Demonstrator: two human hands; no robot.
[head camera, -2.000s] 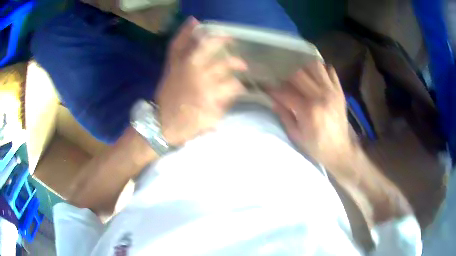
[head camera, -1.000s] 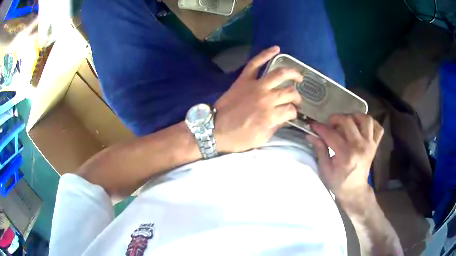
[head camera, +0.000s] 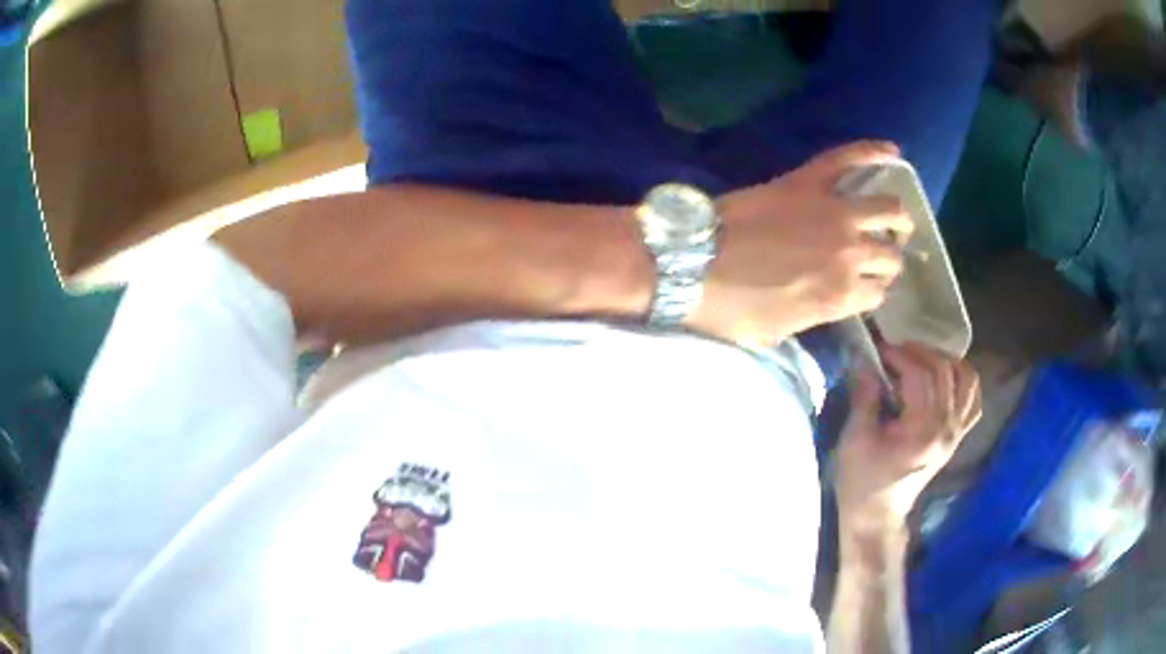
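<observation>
A cream plastic housing shell (head camera: 931, 288) is held tilted over my lap at the right, with its hollow side and raised rim partly showing. My left hand (head camera: 812, 249), with a metal watch at the wrist, grips the shell from the left, fingers over its far end and into the hollow. My right hand (head camera: 914, 409) holds the near end, its fingers at the shell's long edge. A small dark spot shows between the right thumb and fingers; I cannot tell what it is. The fingers hide much of the shell.
An open cardboard carton (head camera: 141, 141) with a yellow-green patch stands at the left beside my leg. A blue bag or stool (head camera: 1010, 492) with a whitish bundle is at the right. Brown cardboard lies behind my right hand. A thin cable curves on the green floor at the upper right.
The view has turned and shifted. Both hands and the shell appear further right, and the shell is turned steeper, its hollow inside now showing instead of the grille patch. Both hands still hold it.
</observation>
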